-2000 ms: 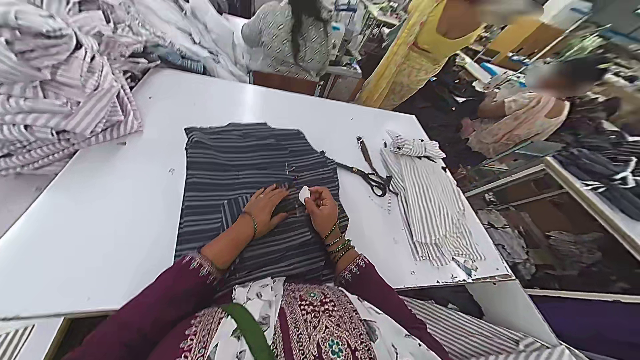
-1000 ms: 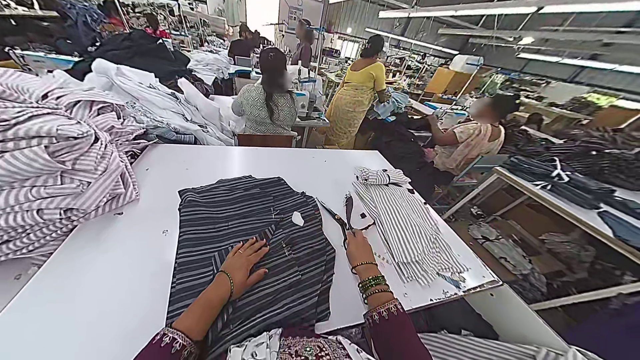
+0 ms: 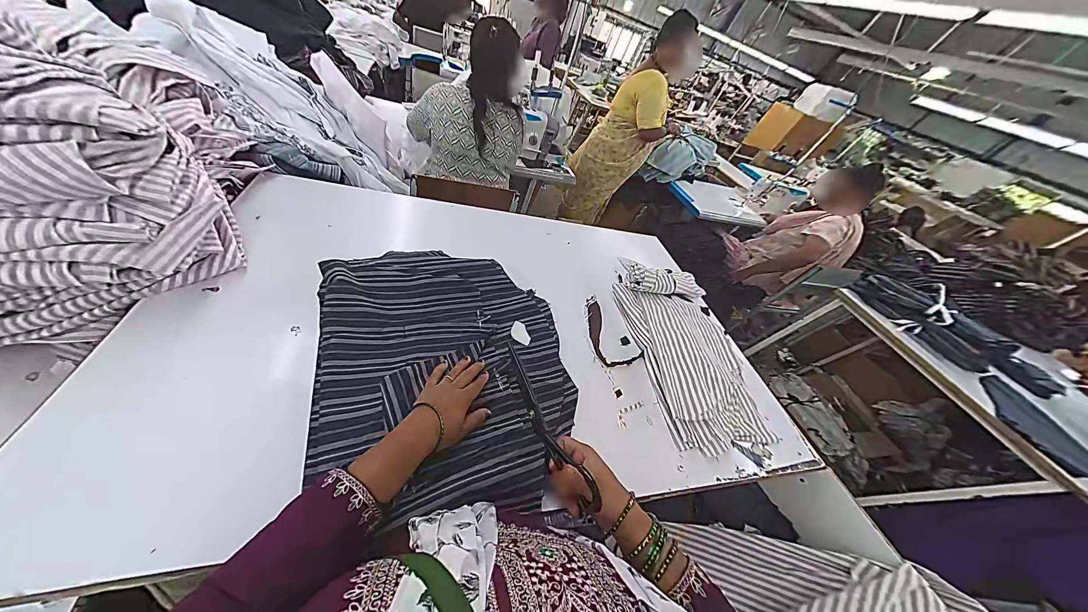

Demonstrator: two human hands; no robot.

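Observation:
A dark striped cloth piece lies spread on the white table. My left hand rests flat on it, fingers apart, over a smaller striped piece. My right hand grips black-handled fabric scissors at the cloth's lower right, with the blades pointing away from me over the cloth. A small white piece lies on the cloth by the blade tips. Whether the blades are apart, I cannot tell.
Folded white-and-grey striped fabric lies at the right, beside a dark curved strip and small scraps. A heap of pink-striped fabric covers the left side. Several people are beyond the table, and a shelved table stands at the right.
My right hand let go of the small white piece, reached for the scissors at the right of the cloth, and now has them over the cloth. The view has tilted noticeably.

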